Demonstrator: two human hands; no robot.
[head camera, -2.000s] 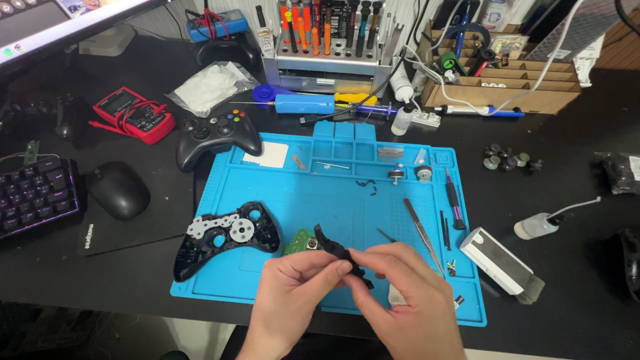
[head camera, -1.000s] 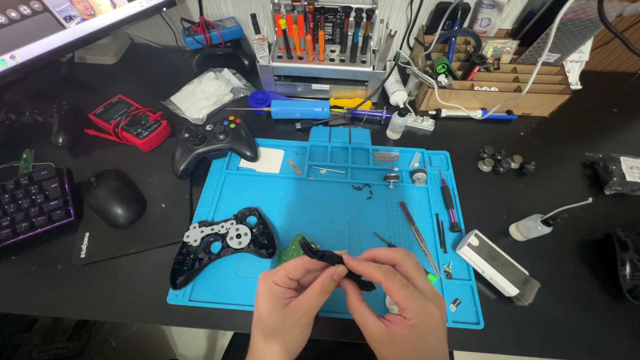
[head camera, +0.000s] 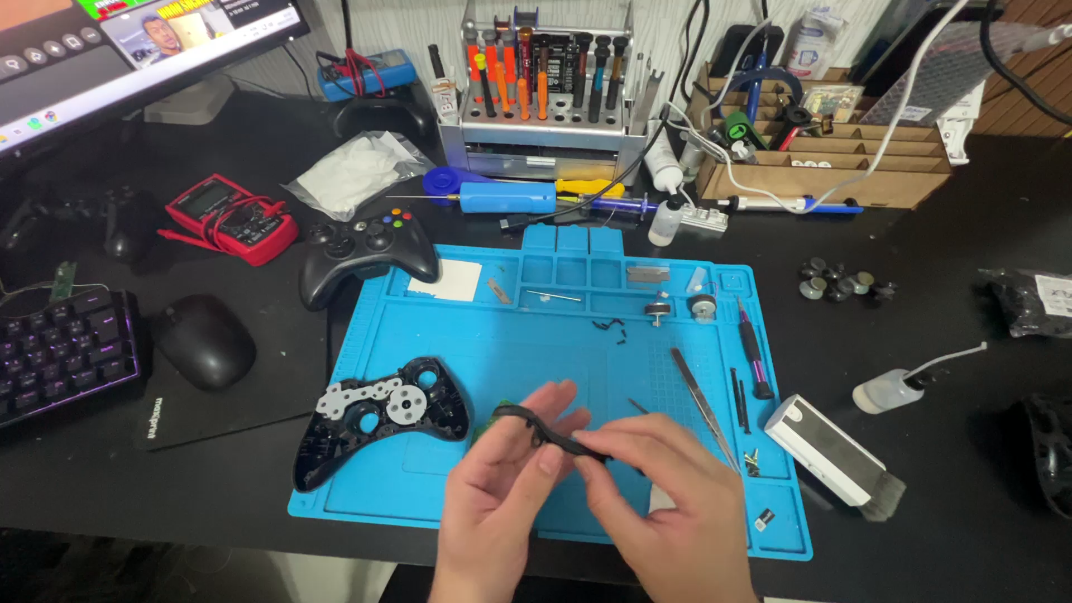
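A curved black plastic part (head camera: 557, 437) is held between both hands over the lower middle of a blue silicone repair mat (head camera: 536, 360). My left hand (head camera: 502, 486) supports it from the left, thumb near its middle and fingers partly spread. Its right end is pinched between thumb and index finger of my right hand (head camera: 670, 494). Behind my left hand a green circuit board (head camera: 484, 427) shows only at its edge. An opened black controller shell half (head camera: 381, 419) with grey rubber button pads lies on the mat's left, inside up. Steel tweezers (head camera: 705, 409) lie right of the hands.
A whole black game controller (head camera: 368, 251) overlaps the mat's upper left corner. Small motors (head camera: 702, 308) and screws (head camera: 610, 327) are on the mat; a purple-black screwdriver (head camera: 755, 352) lies along its right side. Right of it are a white-bodied brush (head camera: 829, 452) and a dropper bottle (head camera: 886, 392).
The fingers of my left hand have opened out from the black part, which now shows more of its length. My right hand still pinches it.
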